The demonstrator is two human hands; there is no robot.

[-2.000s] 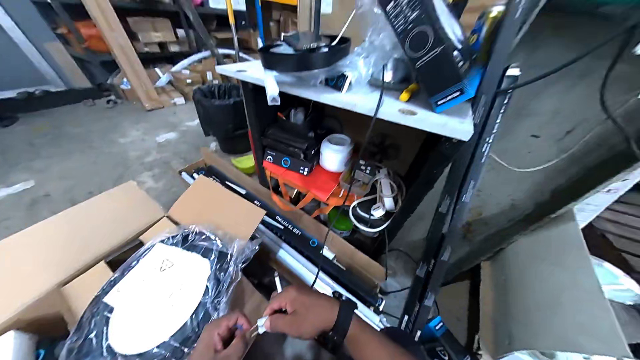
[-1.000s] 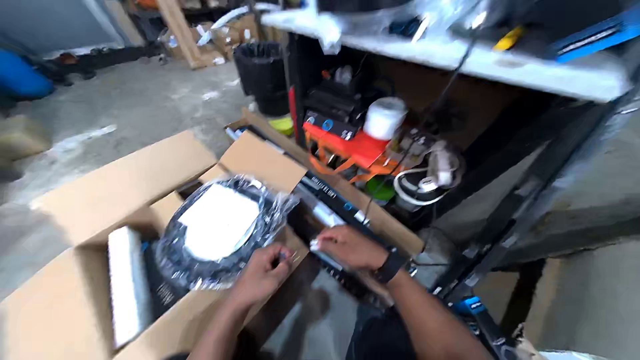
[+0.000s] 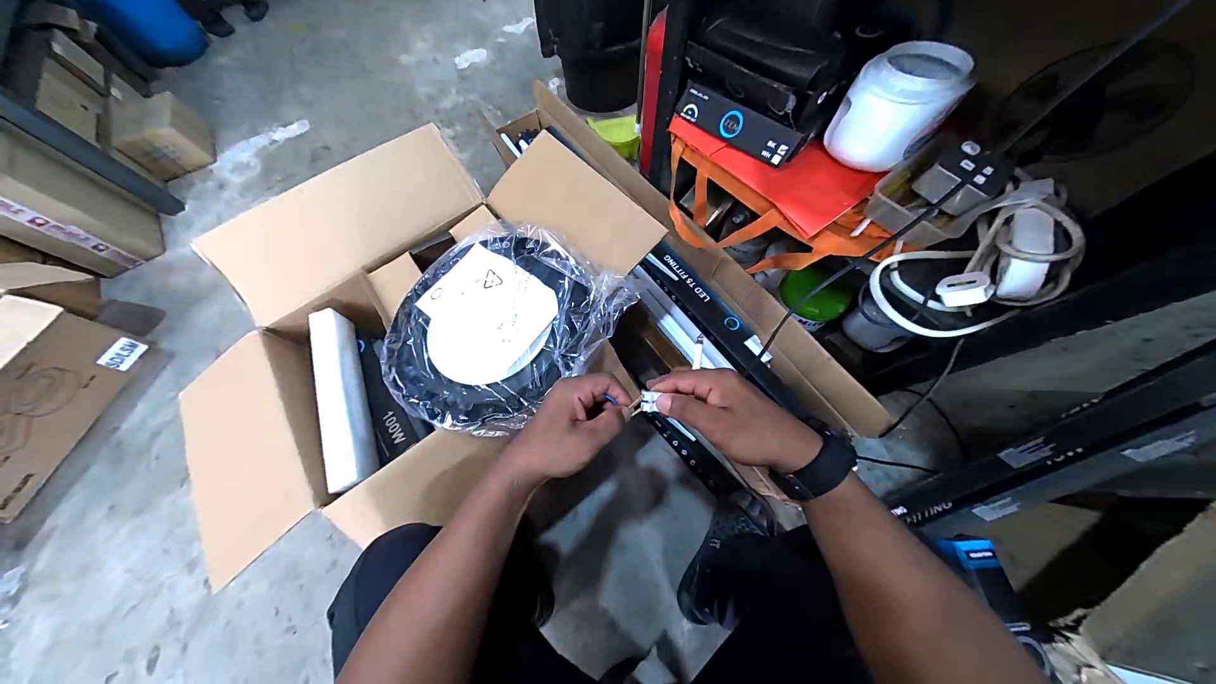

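My left hand (image 3: 575,423) pinches thin wires (image 3: 635,403), one of them blue, between thumb and forefinger. The fingertips of my right hand (image 3: 731,413) hold a small white connector (image 3: 652,401) against the wire ends, and a black band circles that wrist. Just beyond my hands, a round black light fitting in clear plastic (image 3: 404,356) lies over an open cardboard box (image 3: 252,418), with white paper discs (image 3: 489,318) on it. Beside it in the box stand a white foam-wrapped piece (image 3: 342,399) and a black carton (image 3: 394,427).
Behind my right hand lies a long carton (image 3: 807,370) with LED fitting boxes (image 3: 698,294). At the upper right, an orange bag (image 3: 712,214), a white tub (image 3: 898,109) and a coiled white cable (image 3: 1073,237) sit under a bench. Closed cardboard boxes (image 3: 71,380) stand at the left.
My hands, apart one second ago with the right one holding a small white piece, are now together at the connector. The view has tilted down from the bench toward the floor and box.
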